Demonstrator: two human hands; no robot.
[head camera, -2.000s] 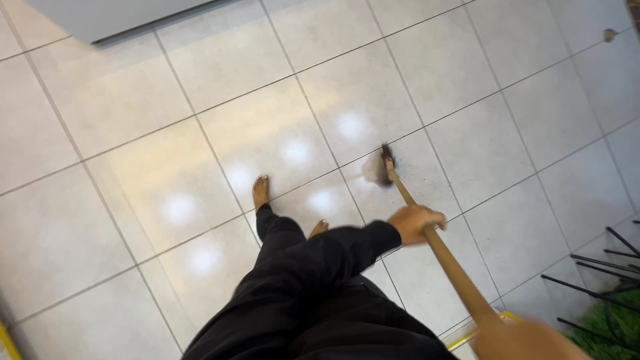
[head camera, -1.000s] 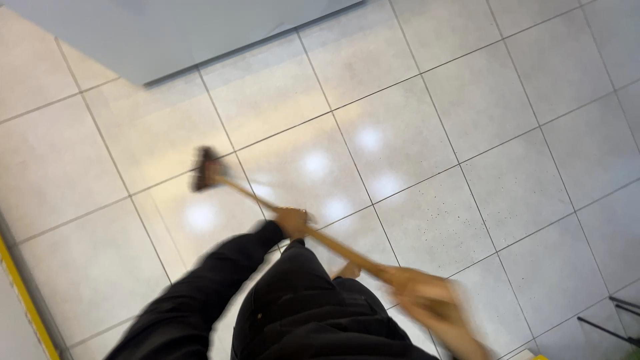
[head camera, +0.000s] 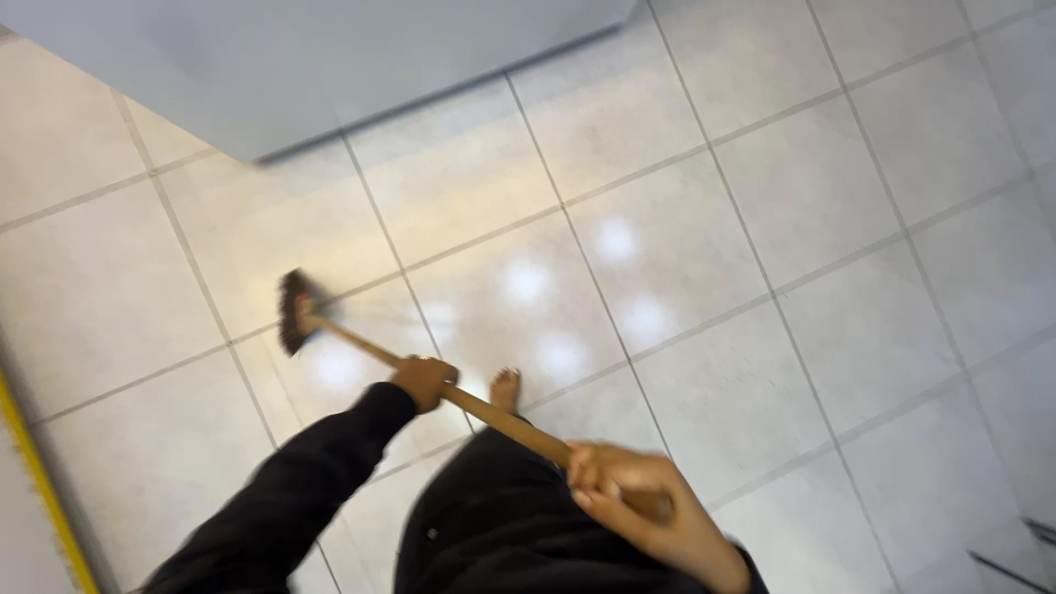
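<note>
A broom with dark bristles (head camera: 295, 312) is at the left of the view, on or just above the tiled floor; which of the two I cannot tell. Its wooden handle (head camera: 507, 422) runs down to the right across the front of my body. My left hand (head camera: 425, 384), at the end of a black sleeve, is closed around the lower part of the handle. Near the handle's top end, my right hand (head camera: 623, 491) grips it, with the rounded tip showing beside the palm.
Pale floor tiles (head camera: 825, 346) surround me. A grey-blue panel or cabinet (head camera: 330, 66) stands at the top left. A yellow edge strip (head camera: 41, 478) runs along the left. Thin dark rods (head camera: 1011, 571) lie at the lower right. My bare foot (head camera: 505, 389) shows below the handle.
The broom head has swung from right of my feet to the left side, both hands staying on the handle. The view has shifted, bringing more of the grey-blue panel in.
</note>
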